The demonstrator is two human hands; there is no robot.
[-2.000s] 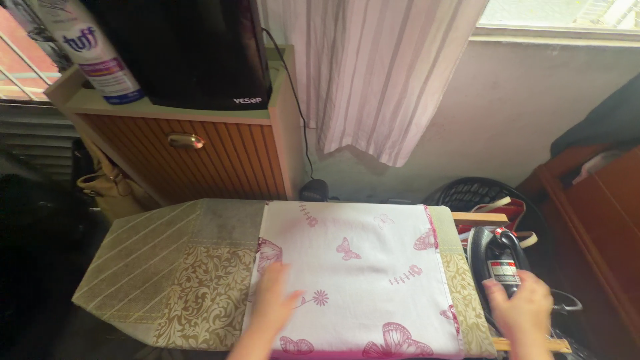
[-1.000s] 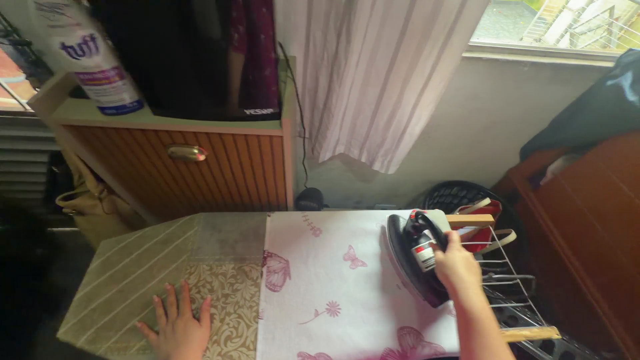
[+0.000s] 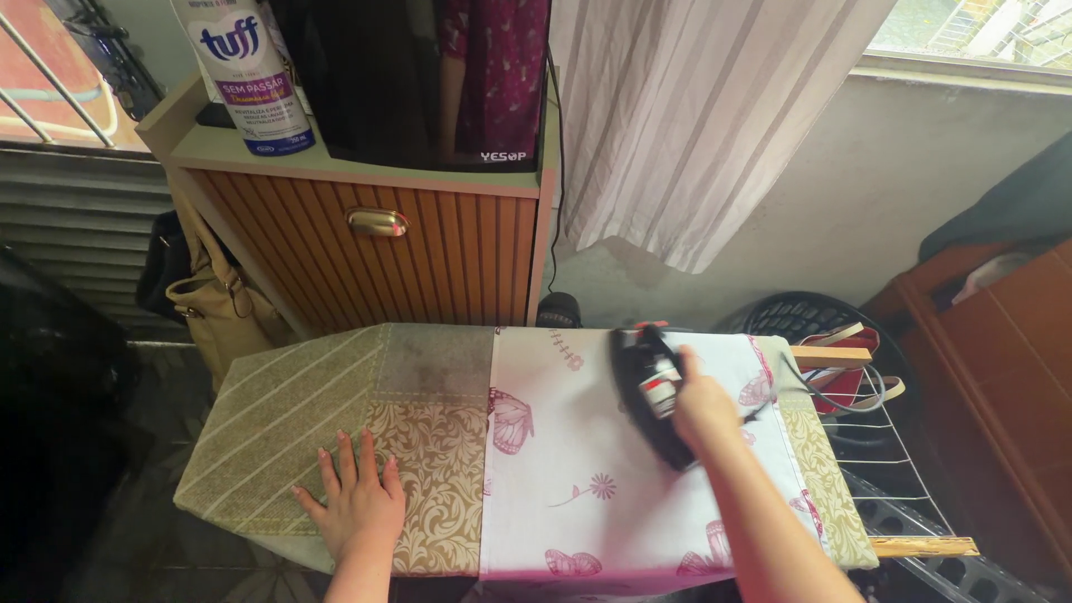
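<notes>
My right hand is closed around the handle of a black clothes iron, which lies over a white cloth with pink butterflies and flowers. The iron is slightly blurred. The cloth lies across the right part of an ironing board with a patterned beige cover, its near edge hanging over the front. To the left of the cloth, my left hand rests flat on the cover with its fingers spread, holding nothing. The iron's soleplate is hidden.
A slatted wooden cabinet behind the board bears a spray can and a dark glossy appliance. A wire rack extends from the board's right end, beside a black basket. A beige handbag hangs left; a striped curtain hangs behind.
The iron, first at the board's right end, has moved left onto the cloth in my right hand. My left hand has gone from the cloth to the bare cover on the left.
</notes>
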